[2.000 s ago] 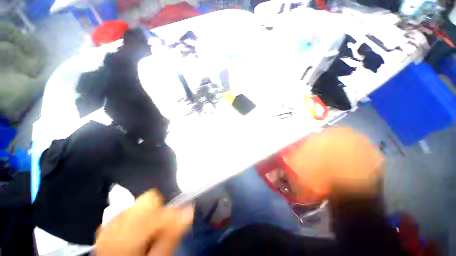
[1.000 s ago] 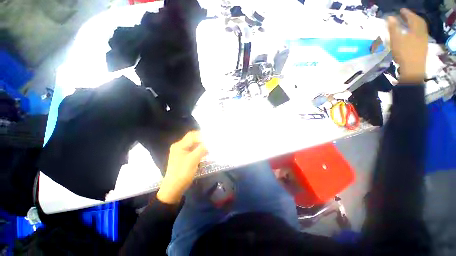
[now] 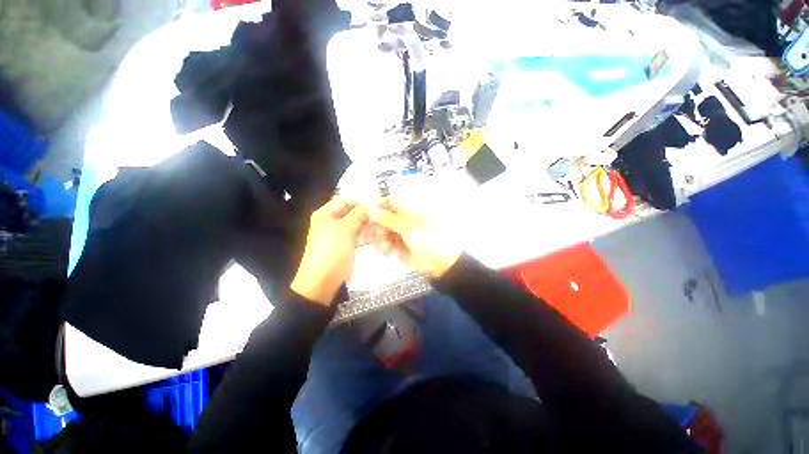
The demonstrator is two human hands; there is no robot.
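Observation:
My left hand (image 3: pixel 330 246) and my right hand (image 3: pixel 415 238) meet fingertip to fingertip above the table's front part, just in front of the needle area (image 3: pixel 430 152). Glare washes out the fingertips, so I cannot tell whether they hold anything. The white sewing machine (image 3: pixel 550 97) with its blue stripe lies to the right of the needle. Black garment panels (image 3: pixel 160 253) are spread left of my left hand, and more dark cloth (image 3: pixel 288 97) lies behind them.
Orange-red and yellow shears (image 3: pixel 607 192) and small thread snips (image 3: pixel 549 198) lie right of my hands. A black pad (image 3: pixel 485 165) is beside the yellow patch (image 3: pixel 472 142). Black cut pieces (image 3: pixel 652 160) lie farther right. A red stool (image 3: pixel 577 288) and a blue bin (image 3: pixel 758 222) stand beyond the table edge.
My right hand has come from the far right, over the machine, back to my left hand. My left hand has stayed near the front edge and moved slightly up.

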